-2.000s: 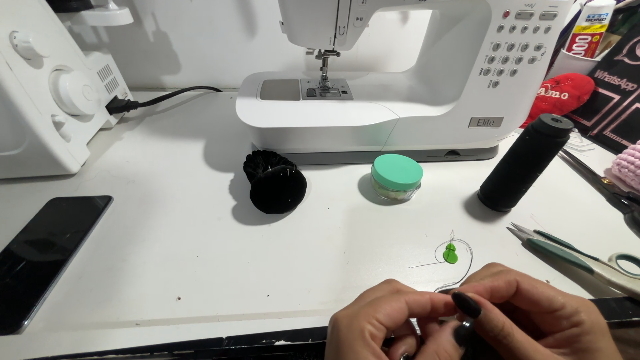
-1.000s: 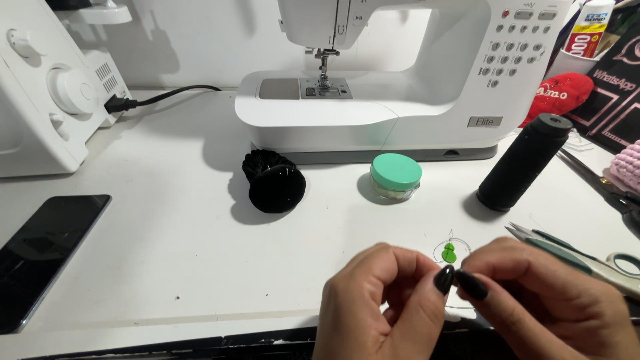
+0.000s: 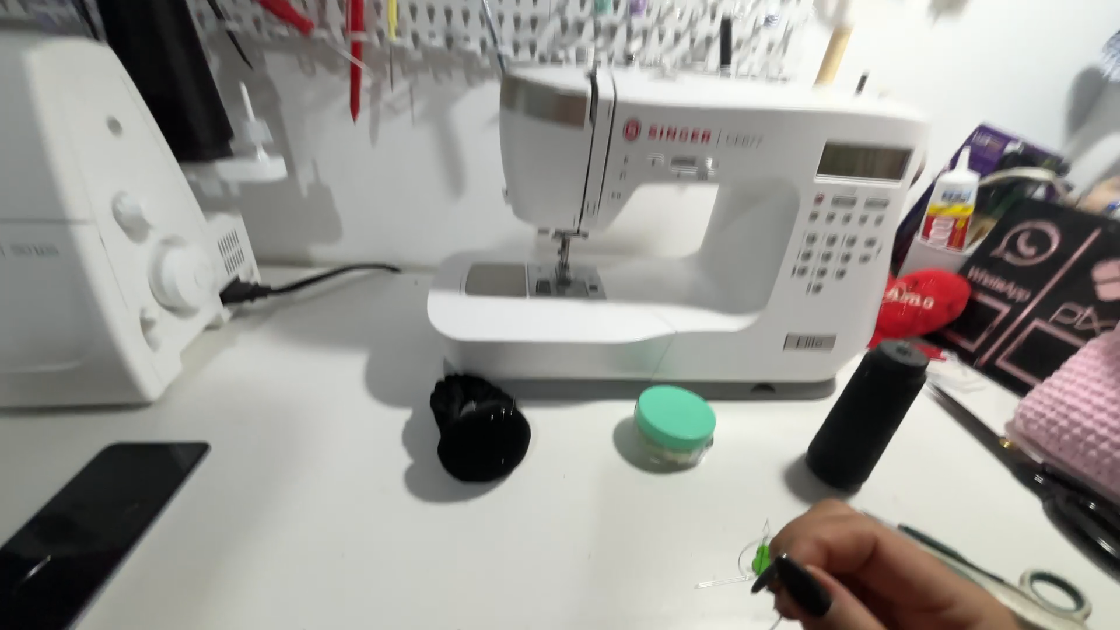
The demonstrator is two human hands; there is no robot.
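My right hand is at the lower right, thumb and forefinger pinched together; whether something small sits between the tips cannot be made out. Just left of the fingertips, a small green piece lies on the white table with a thin looped thread or wire around it. My left hand is out of view. Farther back stand a clear jar with a mint-green lid and a black velvety pincushion-like object. A black thread cone stands behind my right hand.
A Singer sewing machine spans the back. Another white machine stands at left, above a phone. Light-handled scissors, black-handled scissors and pink knitted material lie at right.
My left hand has left the view; both hands were together at the fingertips before. My right hand remains pinched near the green piece. The view has tilted up.
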